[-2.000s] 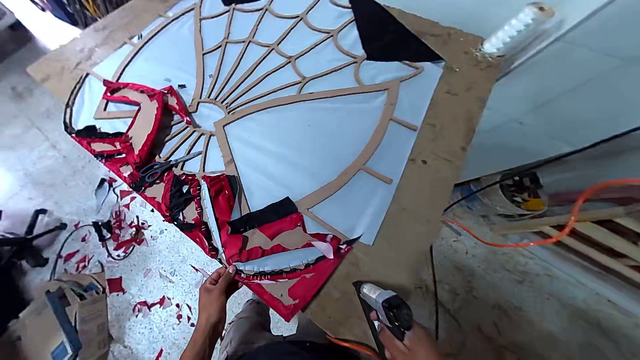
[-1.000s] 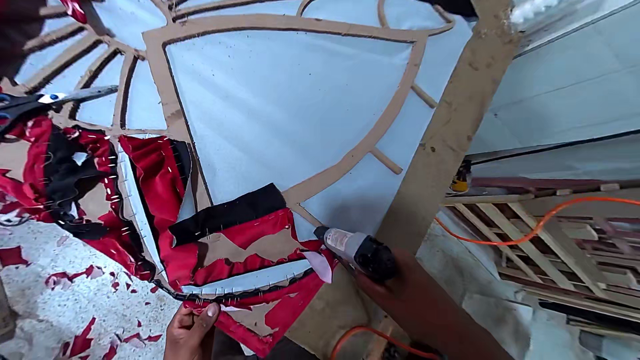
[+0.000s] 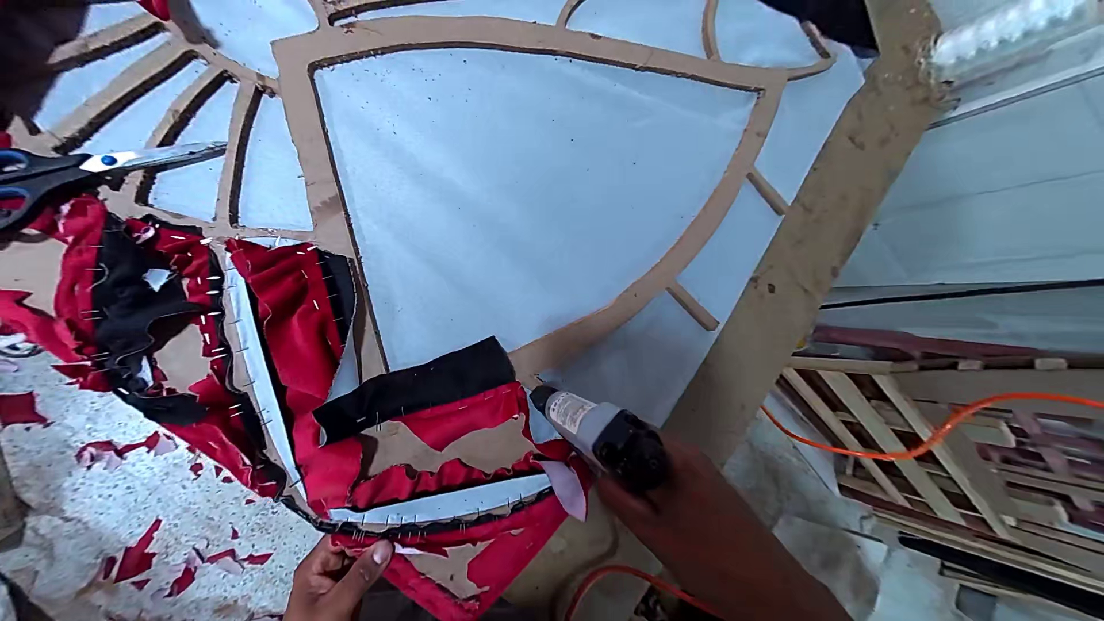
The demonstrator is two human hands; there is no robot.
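Note:
My right hand [image 3: 660, 509] grips a cylindrical grey and black power tool [image 3: 604, 435] whose exact kind I cannot tell; its tip points at the corner of red fabric beside a black fabric strip [image 3: 423, 385]. My left hand [image 3: 341, 578] pinches the lower edge of the red fabric [image 3: 509, 561], thumb on top. Staples or pins line the red and black fabric, which is fixed around cut-out brown board [image 3: 310, 155] with a web-like pattern. Pale sheeting [image 3: 535, 190] lies under the board. Scissors [image 3: 108, 162] with black and blue handles rest at the left.
A larger brown board [image 3: 802, 233] forms the right border. An orange hose or cord [image 3: 914, 453] crosses wooden slatted pieces [image 3: 906, 431] at the right. Red fabric scraps [image 3: 138, 552] litter the speckled floor at lower left. A clear-looking roll [image 3: 1000, 39] lies at the upper right.
The view has moved much closer. My right hand has brought the tool from beside the board's edge to the red fabric's corner. My left hand stays at the lower fabric edge.

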